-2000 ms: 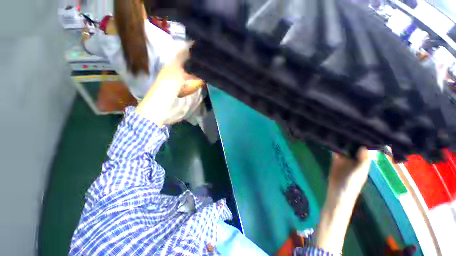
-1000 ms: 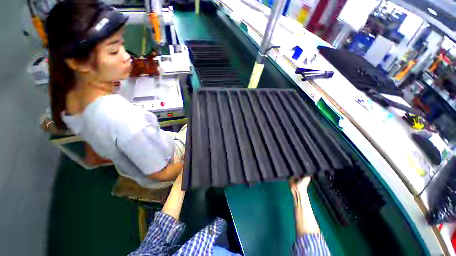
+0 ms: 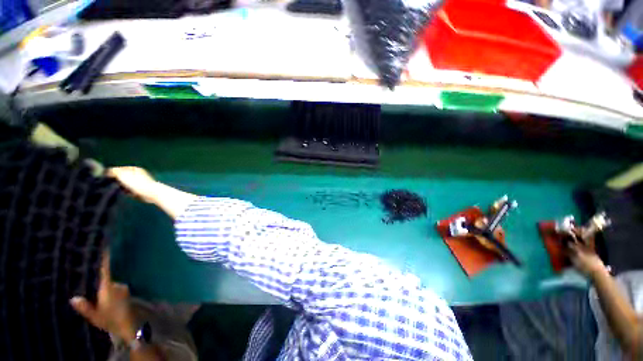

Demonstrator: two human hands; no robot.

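A large black ribbed tray [image 3: 49, 247] fills the left edge, tilted and cut off by the frame. My right arm, in a checked sleeve, reaches across to the left. My right hand [image 3: 134, 180] is at the tray's upper right edge and grips it; the fingertips are partly hidden. My left hand is not in view; only striped cloth shows at the bottom. A bare hand with a wristwatch [image 3: 109, 303], without a checked sleeve, is beside the tray and appears to be another person's.
A pile of small black parts [image 3: 403, 205] lies on the green bench [image 3: 338, 247]. A jig on a red base plate [image 3: 465, 261] holds a black bar. Another person's hand [image 3: 585, 254] works at a second jig. Behind are a black tray [image 3: 331, 134], red bin [image 3: 493, 42] and plastic bag [image 3: 391, 42].
The view has turned right towards the bench. The ribbed tray, held in front by both my hands before, is now at the far left, and my left hand has gone out of view.
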